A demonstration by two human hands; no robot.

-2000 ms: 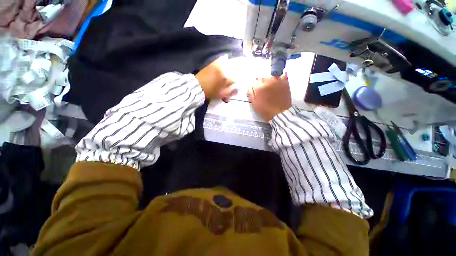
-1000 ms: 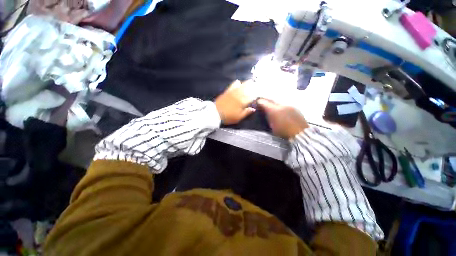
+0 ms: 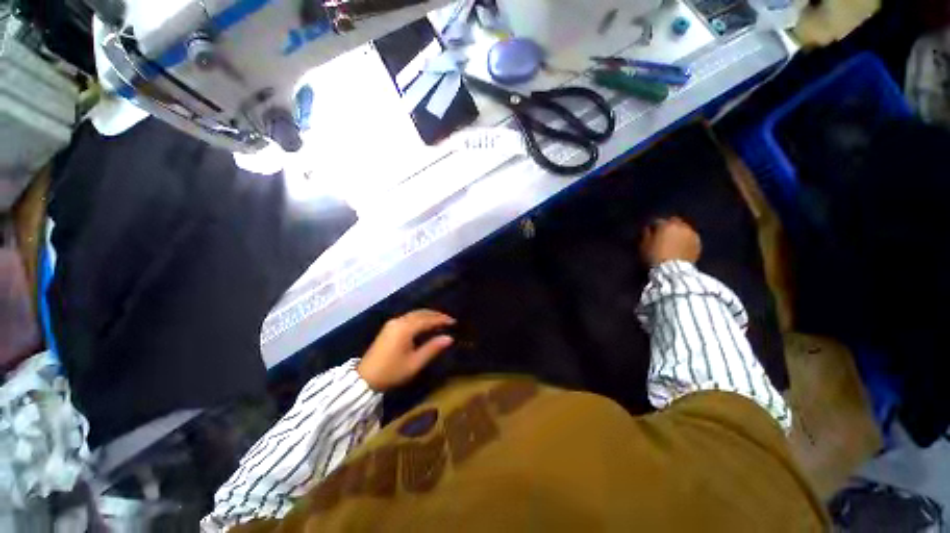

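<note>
My left hand [image 3: 406,349] is over the dark cloth on my lap, thumb and fingers apart, with nothing seen in it. My right hand [image 3: 670,242] rests with curled fingers on the black cloth [image 3: 594,281] over my lap; whether it grips the cloth cannot be told. Another large black fabric panel [image 3: 156,271] lies on the machine table at the left, its edge near the needle area. The white sewing machine head [image 3: 198,52] stands at the upper left, its lamp glaring on the bed.
Black scissors [image 3: 568,127], a green-handled tool [image 3: 630,83], a purple disc [image 3: 513,60] and a phone [image 3: 443,112] with pale strips lie on the table [image 3: 490,198]. A blue crate [image 3: 771,156] with black cloth stands at the right. White scraps [image 3: 42,427] lie lower left.
The view has turned right. Both hands have left the needle area and moved apart, down to the lap, my right hand farther right. The phone, scissors and crate show more centrally.
</note>
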